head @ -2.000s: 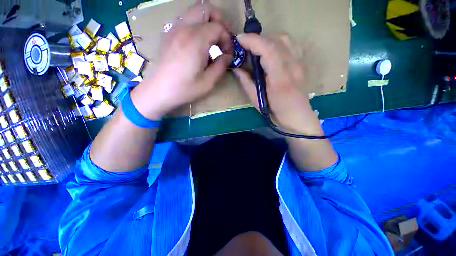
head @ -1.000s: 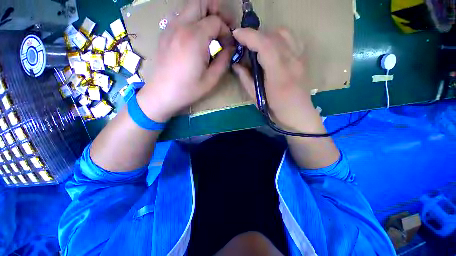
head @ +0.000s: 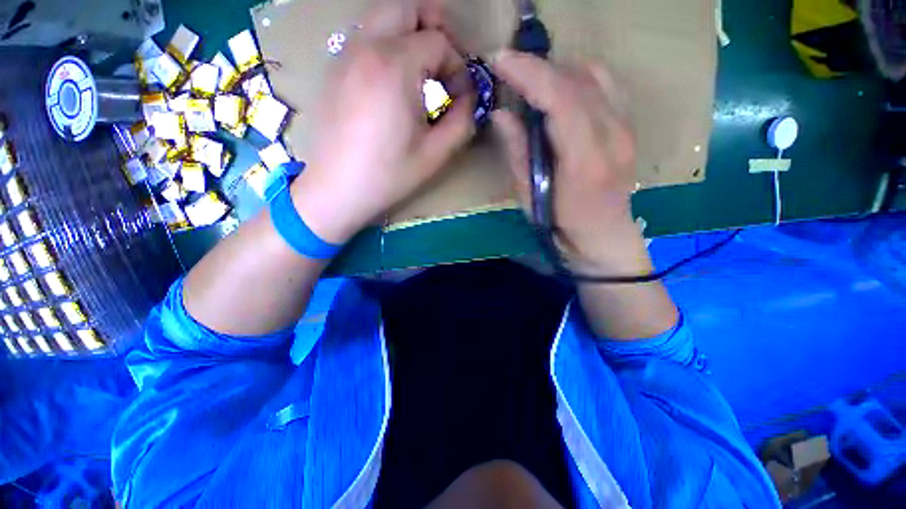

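Observation:
My left hand (head: 392,124), with a blue band on the wrist, holds a small white pouch battery (head: 435,97) and a dark round circuit board assembly (head: 482,89) at its fingertips over the cardboard mat (head: 636,60). My right hand (head: 576,149) holds the black soldering iron (head: 539,149), its metal shaft pointing to the top edge of the view; the tip is out of view. The right fingertips are just right of the round assembly. The battery leads are too small to tell.
A loose pile of pouch batteries (head: 202,114) lies left of the mat. A solder spool (head: 72,97) and stacked trays (head: 60,268) are farther left. A round white device (head: 781,132) with a taped cable is on the right. A yellow-and-black object (head: 827,35) is at the upper right.
My right hand has moved slightly right with the iron, and its fingers have come away from the round assembly. My left hand still holds the battery and assembly, slightly farther right.

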